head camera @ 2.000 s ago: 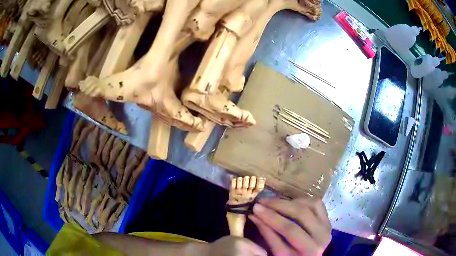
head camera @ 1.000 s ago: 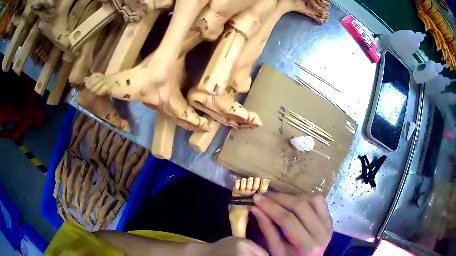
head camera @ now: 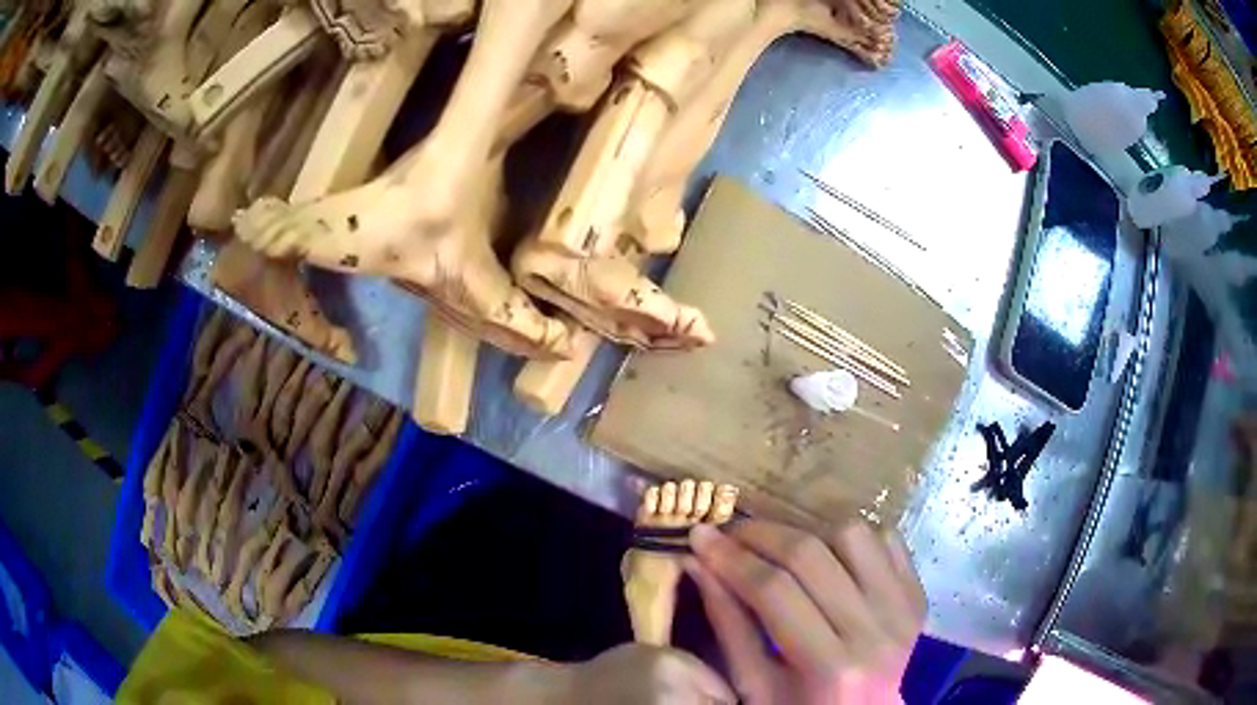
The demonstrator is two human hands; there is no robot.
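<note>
A tan figurine leg (head camera: 652, 590) is upright at the bottom middle, with its bare toes at the top. My left hand (head camera: 641, 678), cut off by the lower edge, is closed around the lower part of the leg. A thin black strap (head camera: 662, 539) lies across the foot just below the toes. My right hand (head camera: 813, 606) pinches the strap at the foot's right side between thumb and fingertips. The strap's far side is hidden. More black straps (head camera: 1013, 464) lie in a tangle right of the cardboard pad (head camera: 676, 413).
Large tan legs (head camera: 441, 207) are heaped at the upper left. Pale sticks (head camera: 841, 346) and a white lump (head camera: 824, 390) lie on the pad. A smartphone (head camera: 1061, 276), a red-pink packet (head camera: 982, 103) and white bottles (head camera: 1114, 117) are at right. A blue tote (head camera: 361, 530) holds legs.
The strap has shifted from lower on the foot up to just below the toes. My right hand has moved slightly upward with it. My left hand keeps its hold on the leg.
</note>
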